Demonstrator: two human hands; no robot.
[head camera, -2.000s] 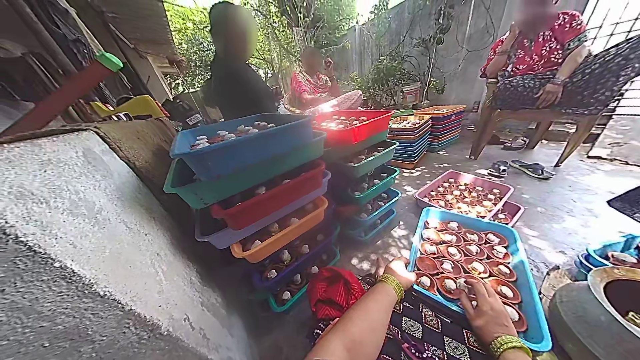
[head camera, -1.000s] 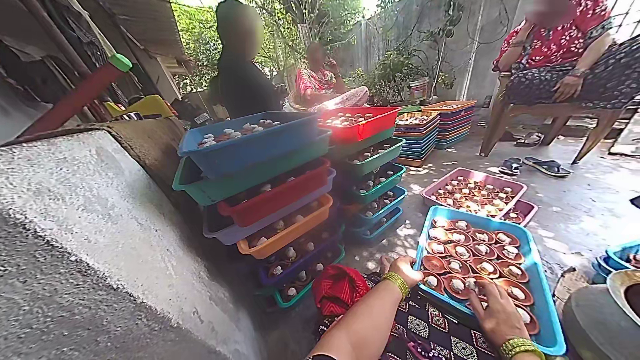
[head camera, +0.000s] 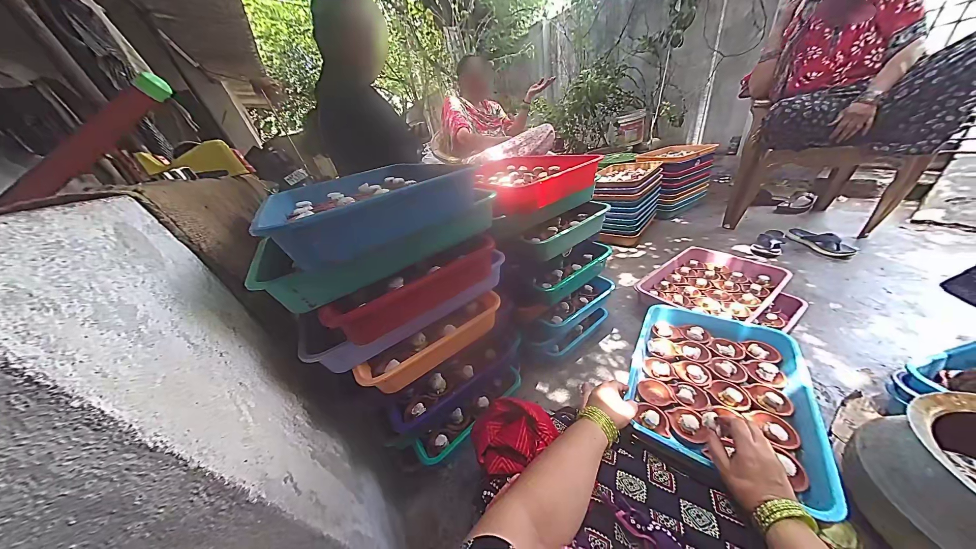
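A blue plastic tray (head camera: 817, 427) rests tilted over my lap, filled with rows of small clay lamp cups (head camera: 730, 394), most with a white lump inside. My left hand (head camera: 612, 404) grips the tray's left rim. Over the near rows is my right hand (head camera: 743, 457), its fingertips at a white lump (head camera: 711, 421) in a cup; whether they pinch it I cannot tell. One cup (head camera: 656, 393) by the left rim shows no white lump. Green bangles circle both wrists.
Stacked coloured trays (head camera: 427, 347) of similar cups rise at left beside a concrete ledge (head camera: 99, 282). A pink tray (head camera: 778, 286) lies beyond mine. At right stands a metal pot (head camera: 900, 465). Several people sit around; sandals (head camera: 820, 242) lie near a chair.
The seated person at the back has an arm raised outward, palm up. My left hand stays at the tray's rim, and my right hand remains over the near cups.
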